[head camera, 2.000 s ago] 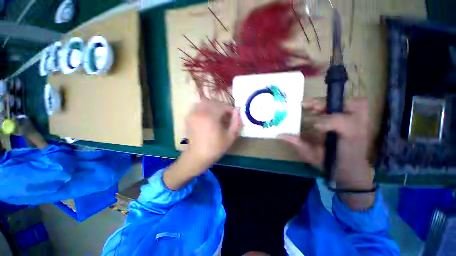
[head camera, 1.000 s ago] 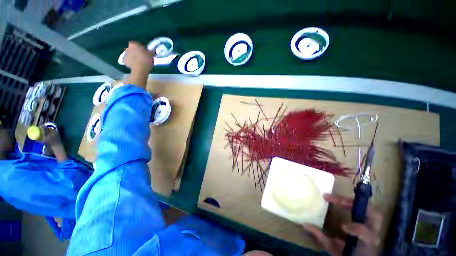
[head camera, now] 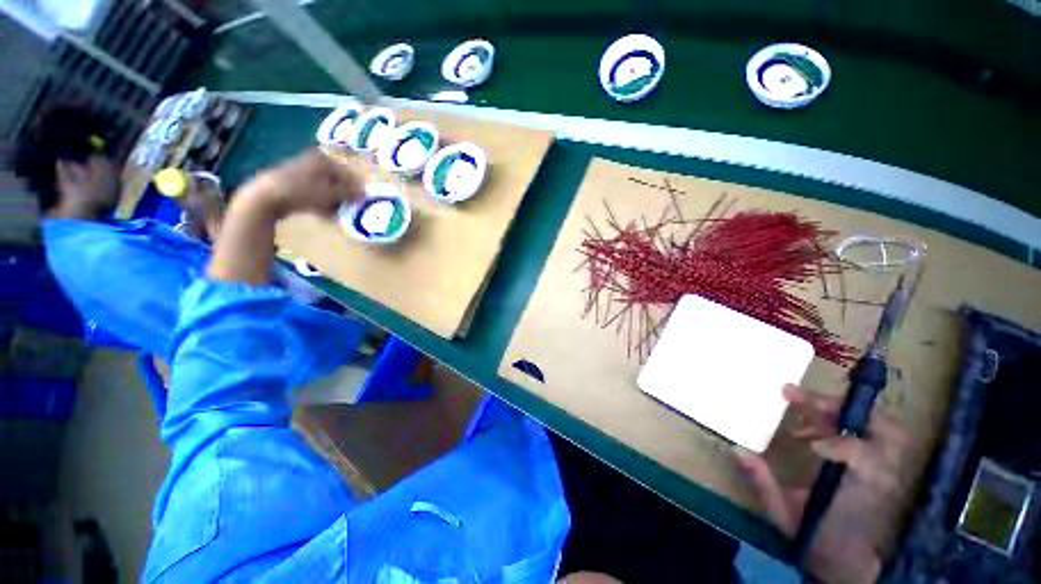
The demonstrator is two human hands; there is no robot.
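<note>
My left hand [head camera: 299, 188], blurred, is over the cardboard stack [head camera: 474, 268] at left. Its fingertips are beside a round white housing [head camera: 377, 215] with green and dark inside; whether they grip it is unclear. Several similar housings [head camera: 456, 173] stand just behind. My right hand [head camera: 839, 473] holds the black soldering iron [head camera: 864, 394], tip pointing up and away, and its fingers touch the right edge of the white square fixture [head camera: 727, 371]. The fixture looks plain white, with no housing seen in it.
A heap of red wires [head camera: 731, 268] lies behind the fixture on a cardboard sheet [head camera: 571, 342], beside a loop of solder wire [head camera: 879, 251]. A black tray [head camera: 970, 399] with a yellowish sponge [head camera: 995, 508] is at right. Housings [head camera: 631, 69] sit on the green strip behind. A blue-sleeved person is at left.
My left hand has left the fixture, reached to the green strip, then come back over the cardboard stack. The housing seen in the fixture earlier is gone from it. My right hand still holds the iron.
</note>
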